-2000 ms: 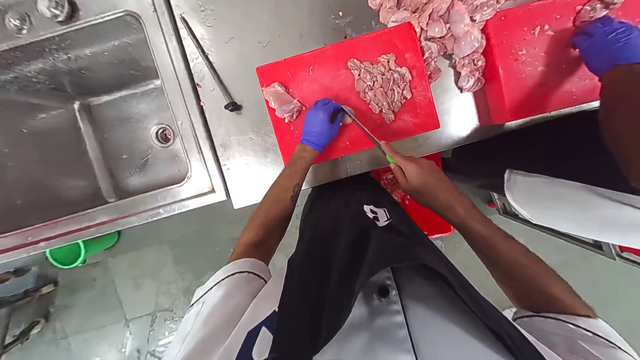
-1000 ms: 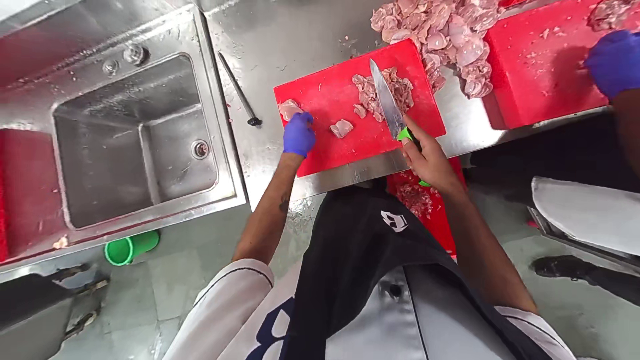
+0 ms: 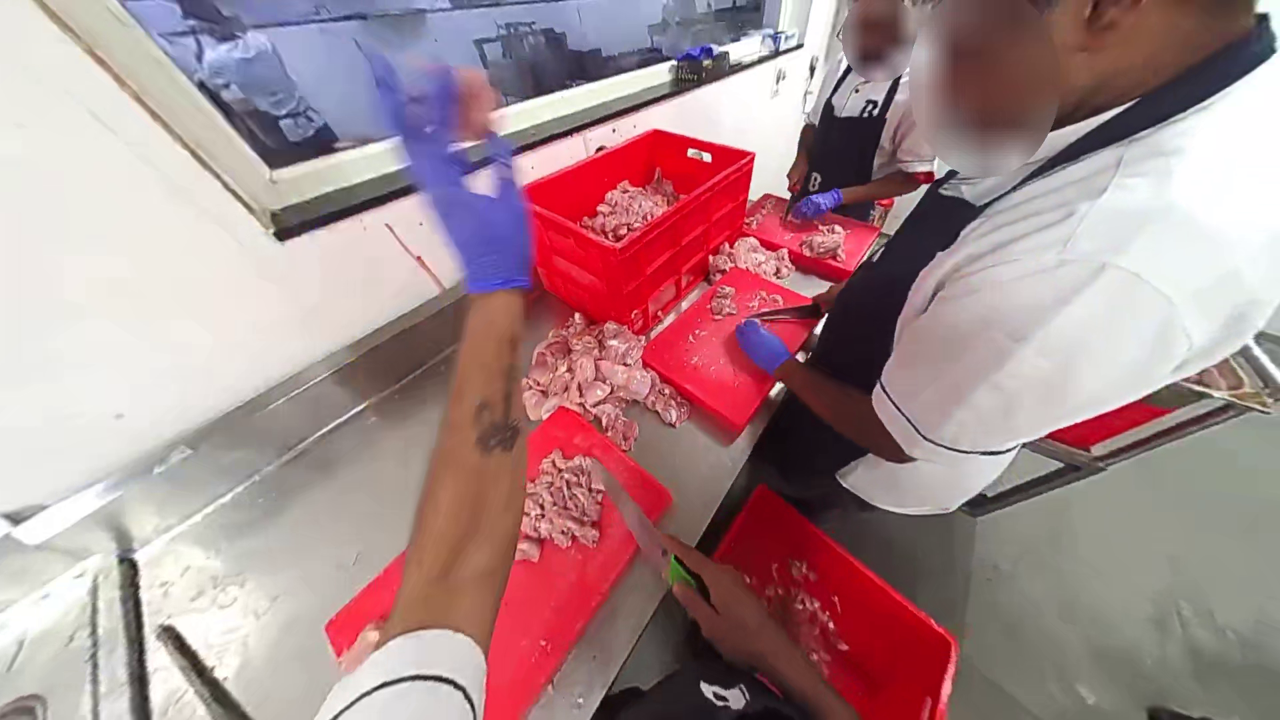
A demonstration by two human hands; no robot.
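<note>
My left hand [image 3: 465,190], in a blue glove, is raised high above the steel worktop with its fingers apart; the fingers are blurred and nothing shows in them. My bare right hand [image 3: 722,600] grips a kitchen knife [image 3: 640,520] with a green and black handle, its blade over the edge of my red cutting board [image 3: 560,610]. Cut raw meat pieces [image 3: 565,500] lie on the board beside the blade. Another bit of meat [image 3: 358,645] shows at the board's left end, partly behind my left sleeve. A pile of raw meat [image 3: 590,375] lies just beyond the board.
A red crate [image 3: 640,230] holding meat stands by the wall. At right, a co-worker cuts on another red board [image 3: 720,350]; a second person works farther back. A red bin [image 3: 850,610] with scraps sits below the worktop edge. A window ledge [image 3: 560,110] runs along the wall.
My left hand has risen from the board into the air. My right hand still holds the knife. The view has swung up and to the right, showing the crate and co-workers.
</note>
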